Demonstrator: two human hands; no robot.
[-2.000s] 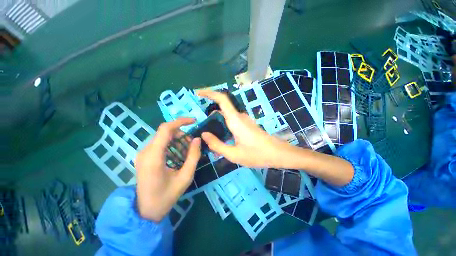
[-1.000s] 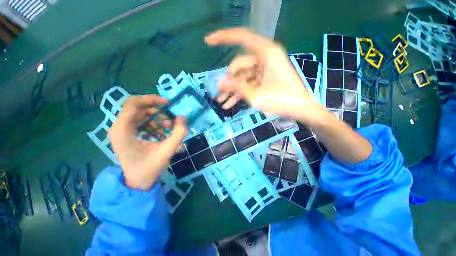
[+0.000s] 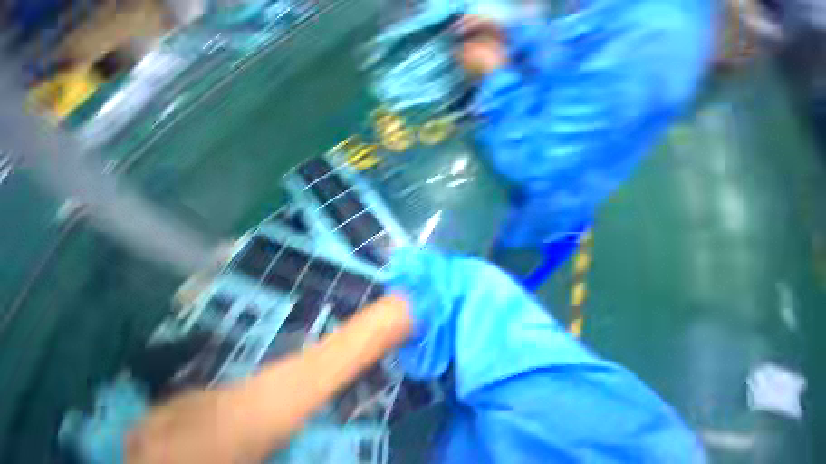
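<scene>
The whole view is blurred. My right forearm reaches from its blue sleeve towards the lower left, and what shows of my right hand (image 3: 181, 439) is smeared and cut by the bottom edge, so its fingers and any hold are unclear. My left hand is out of the picture. A pale blue adhesive-backed sheet with black rectangles (image 3: 344, 208) lies beyond my cuff. More such sheets (image 3: 272, 261) lie overlapped above and under my forearm. A pale blue lattice liner (image 3: 244, 313) lies left of them.
Yellow frames (image 3: 394, 131) lie past the sheets. A person in a blue smock (image 3: 580, 100) is at the upper right, a hand (image 3: 480, 45) at pale liner sheets (image 3: 417, 77). A grey post (image 3: 127, 204) crosses the left. A whitish piece (image 3: 776, 390) lies at lower right.
The view has swung to the right and blurred. My left hand and the dark housing it held have left the picture. My right hand now shows only partly, at the lower left.
</scene>
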